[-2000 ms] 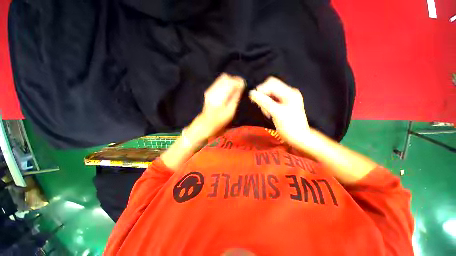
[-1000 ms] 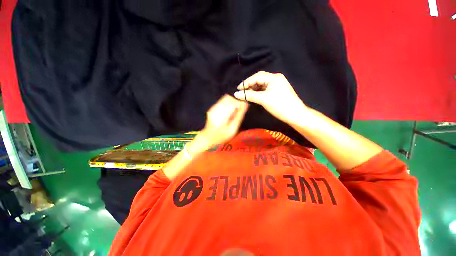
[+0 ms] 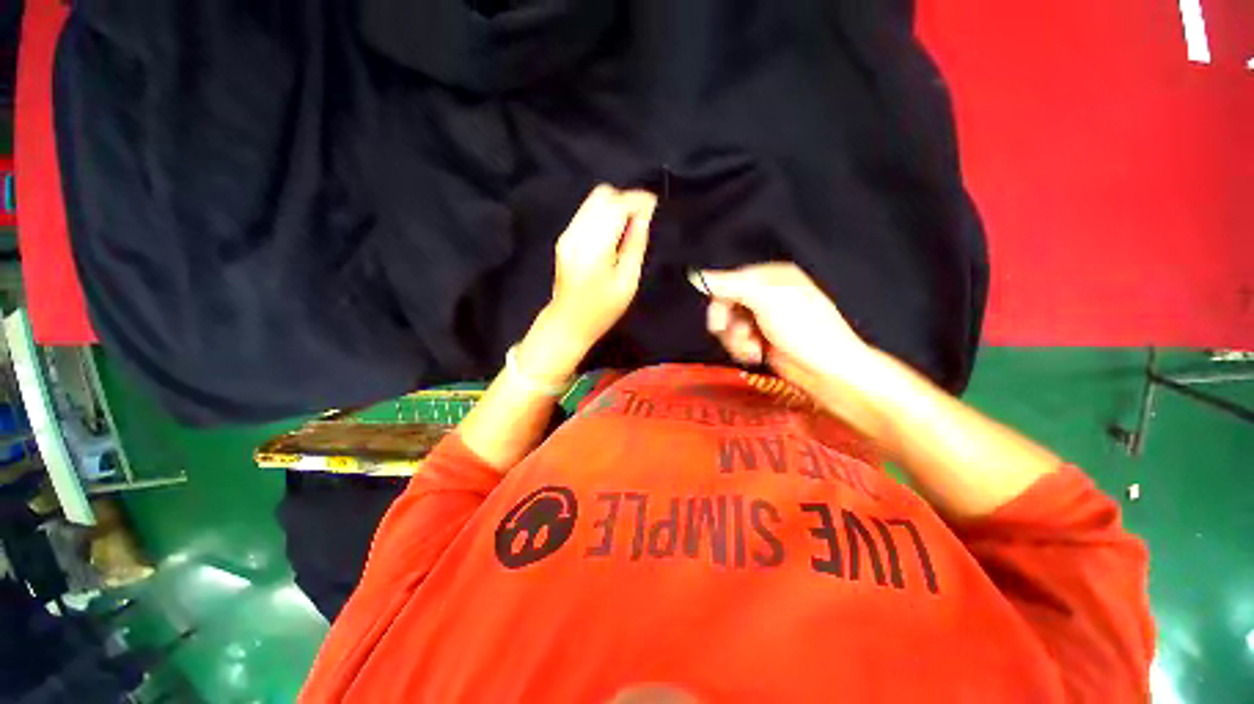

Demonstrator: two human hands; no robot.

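A large black coat [image 3: 316, 206] lies over the red-covered table and its front edge. My left hand [image 3: 601, 259] is over the coat left of centre, fingers close together; whether they pinch anything is too blurred to tell. My right hand [image 3: 773, 314] is lower and to the right, thumb and finger pinched on a short dark strand that looks like sewing thread [image 3: 703, 283]. A faint thin line [image 3: 666, 180] rises from the cloth just right of my left fingertips. No needle or button can be made out.
The red table cover [image 3: 1100, 193] shows at right, with a white strip [image 3: 1195, 30] at its far edge. A yellow-edged crate [image 3: 344, 447] is below the coat at left. Metal frames stand on the green floor [image 3: 1059, 399] at both sides.
My hands were close together a second ago and are now apart. My left hand has moved up and away from me; my right hand has moved down and slightly right.
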